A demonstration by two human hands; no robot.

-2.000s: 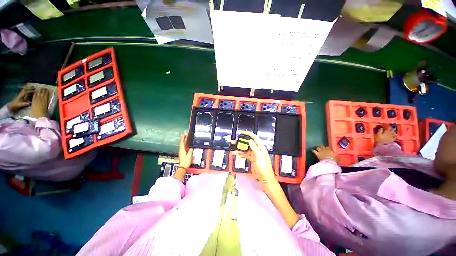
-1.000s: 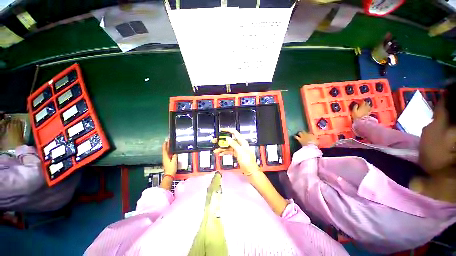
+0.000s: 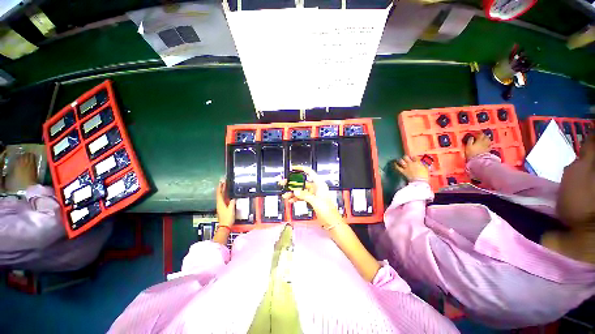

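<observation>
A small square dark device point(image 3: 297, 181), its face lit green-yellow, is held in the fingertips of my right hand point(image 3: 312, 196), above the lower edge of the black inner tray. The black inner tray point(image 3: 356, 165) lies across the main red tray point(image 3: 373, 130) and holds several glossy phone-like screens point(image 3: 245, 168), with a bare space at its right end. Blue parts show in the upper row and white-faced parts in the lower row. My left hand point(image 3: 225, 205) is at the left edge of the main red tray; its fingers are partly hidden by the tray edge.
A red tray point(image 3: 64, 171) with dark, blue and white parts lies tilted at the left. Another red tray point(image 3: 419, 142) with small dark devices is at the right, a neighbour's hands over it. A large white sheet point(image 3: 306, 59) stands behind. Another person's hand point(image 3: 26, 171) is at far left.
The view has shifted, moving the bench scene across the picture. The small device's face now shows more green. The right neighbour's left hand now holds a small device at their tray's edge.
</observation>
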